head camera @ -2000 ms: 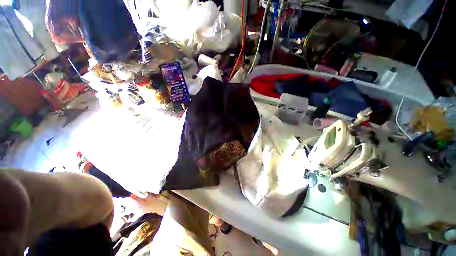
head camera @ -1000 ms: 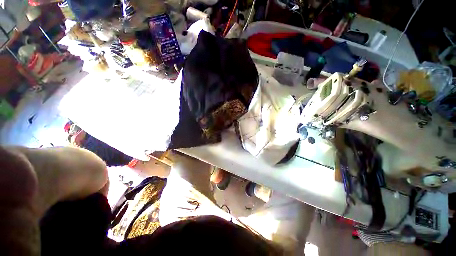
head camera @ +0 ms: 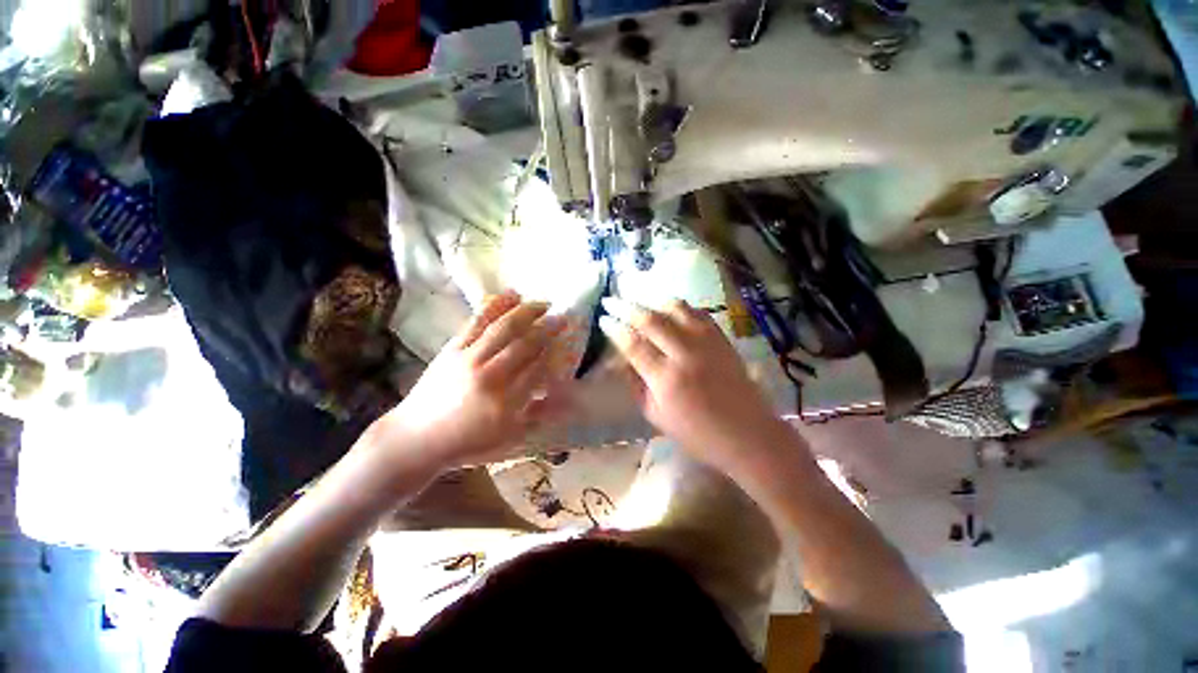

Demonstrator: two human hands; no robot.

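The dark garment (head camera: pixel 263 224) with a gold-brown patterned panel (head camera: pixel 348 316) lies heaped left of the needle. White lining (head camera: pixel 440 250) runs from it to the sewing machine (head camera: pixel 841 99). The presser foot and needle area (head camera: pixel 607 243) is brightly lit. A narrow dark strip (head camera: pixel 594 345) shows just in front of it. My left hand (head camera: pixel 486 381) lies on the white cloth left of the strip, fingers towards the needle. My right hand (head camera: pixel 683 375) is just right of the strip, fingertips near it. Glare hides whether either hand pinches the cloth.
A phone (head camera: pixel 99 204) stands at the far left. Dark straps (head camera: pixel 815 276) lie right of the needle, with scissors handles (head camera: pixel 759 309) beside them. A small cream box (head camera: pixel 1071 296) is at the right end. Red cloth (head camera: pixel 392 37) shows behind.
Both hands have come into view at the needle. The view has turned and moved closer to the machine, so the garment and phone now appear farther left.
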